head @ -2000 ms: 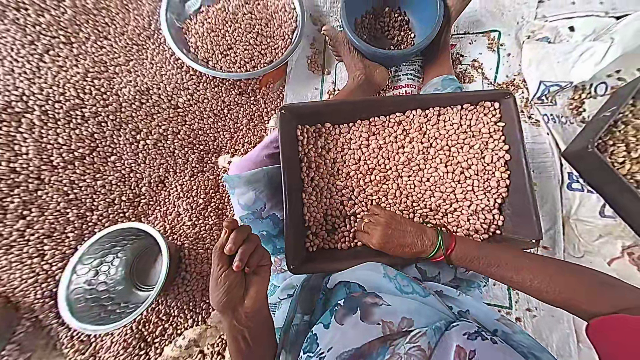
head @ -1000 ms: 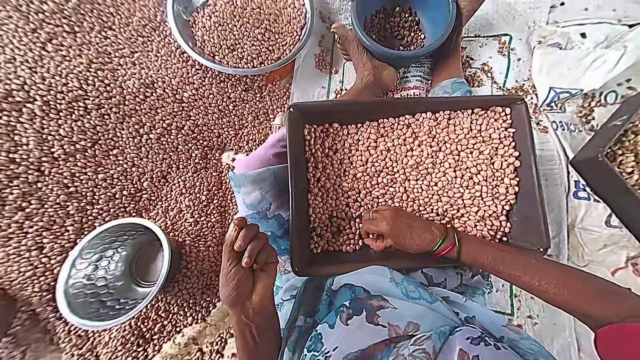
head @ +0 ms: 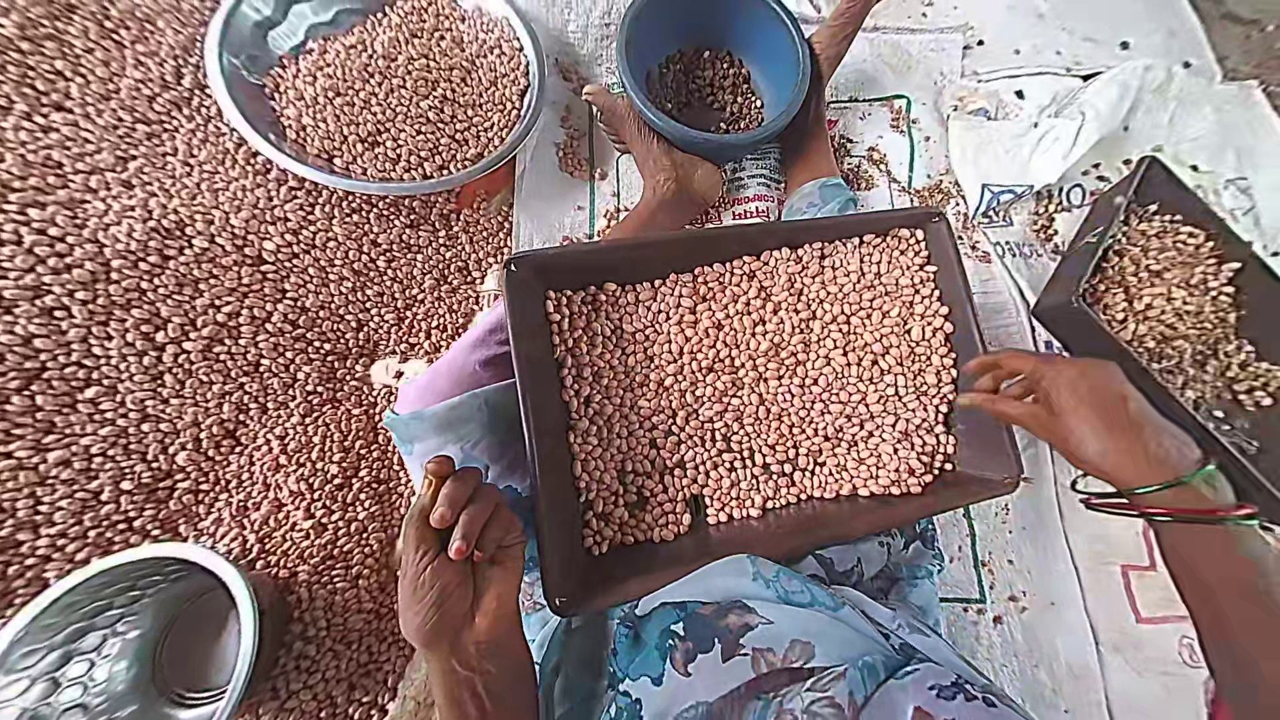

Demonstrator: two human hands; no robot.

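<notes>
A dark rectangular tray (head: 745, 555) filled with pinkish-brown peanut kernels (head: 770, 380) rests across my lap, on blue floral cloth. My right hand (head: 1080, 410), with green and red bangles on its wrist, hovers at the tray's right edge; its thumb and fingertips are close together, and whether they pinch anything cannot be told. My left hand (head: 465, 560) is raised palm up by the tray's lower left side, its fingers curled; something small may be between thumb and forefinger, but this is unclear.
Loose kernels (head: 200, 350) cover the floor at left, with a metal bowl (head: 130, 640) and a metal basin of kernels (head: 400, 187). A blue bowl (head: 715, 145) holds darker kernels between my feet. A second dark tray (head: 1110, 345) with debris lies right, on printed sacks (head: 1050, 110).
My right hand has moved from the kernels near the tray's lower edge out to the right side of the tray. My left hand stays at the tray's left.
</notes>
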